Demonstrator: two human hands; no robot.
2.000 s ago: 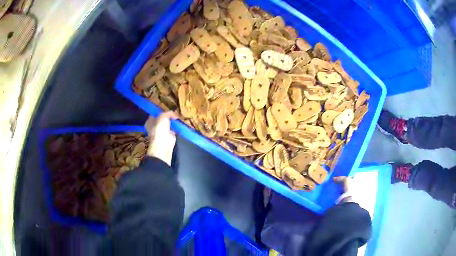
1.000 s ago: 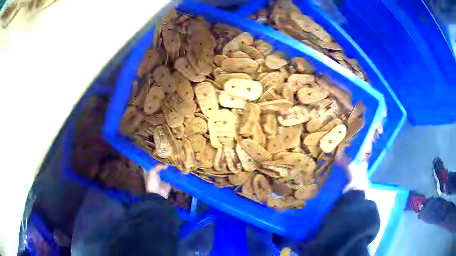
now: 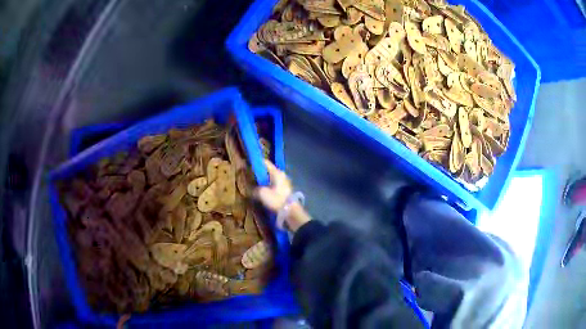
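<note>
A blue parts crate [image 3: 63, 247], heaped with flat brown sole plates [image 3: 218, 189], is at the lower left, over another blue crate whose rim [image 3: 277, 138] shows behind it. My right hand [image 3: 276, 193], with a pale band at the wrist, grips the near crate's right rim, fingers over the edge. A small skin-coloured patch at the bottom rim looks like a fingertip of my left hand [image 3: 122, 320]; the rest is hidden or cut off. The left part of the heap is dark and blurred.
Another blue crate [image 3: 360, 125] full of sole plates is at upper right. A white-lined crate [image 3: 546, 212] is below it. A leg in dark cloth [image 3: 443, 250] is at lower centre right. Dark shoes [image 3: 575, 218] show at the right edge. A curved edge runs down the left.
The crate both hands held is now at the upper right, let go. The view has shifted, and my right hand has moved left onto the lower-left crate.
</note>
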